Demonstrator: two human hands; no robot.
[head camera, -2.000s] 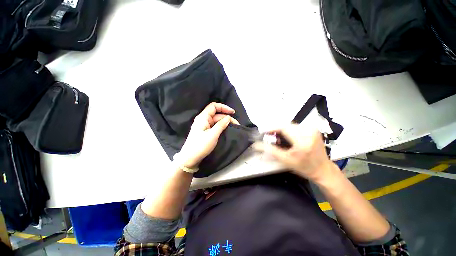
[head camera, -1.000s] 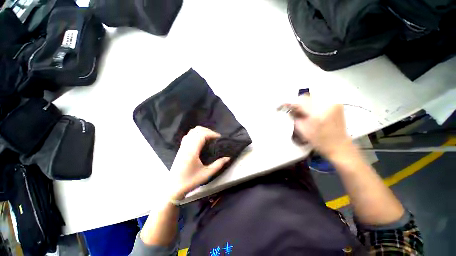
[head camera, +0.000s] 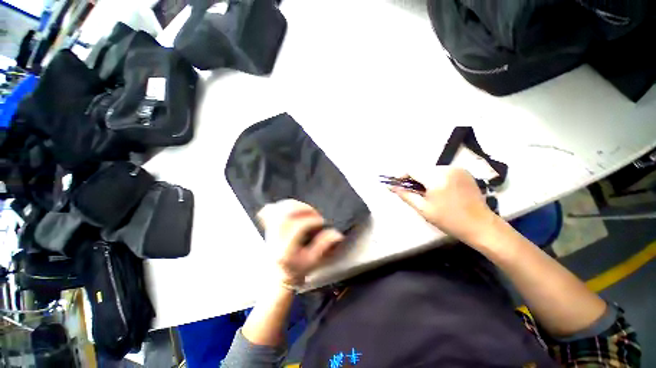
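Note:
A limp black fabric pouch (head camera: 298,169) lies flat on the white table (head camera: 360,57) in front of me. My left hand (head camera: 298,241) is blurred and lies over the pouch's near edge, fingers curled; whether it pinches the fabric cannot be told. My right hand (head camera: 449,201) is to the right of the pouch, apart from it, and holds thread snips (head camera: 403,184) with the dark metal tips pointing left toward the pouch. The handle is mostly hidden in the fingers.
A black webbing strap (head camera: 460,144) lies bent beyond my right hand. Large black bags (head camera: 503,50) sit at the upper right. Small black and grey bags (head camera: 169,223) are heaped along the left. Thread scraps (head camera: 552,149) lie at the right. A blue bin (head camera: 212,338) stands below the table.
The view has turned, showing more of the left heap. My right hand has left the pouch edge it worked at two seconds ago, and the snips' tips now show. The pouch corner hangs free of it.

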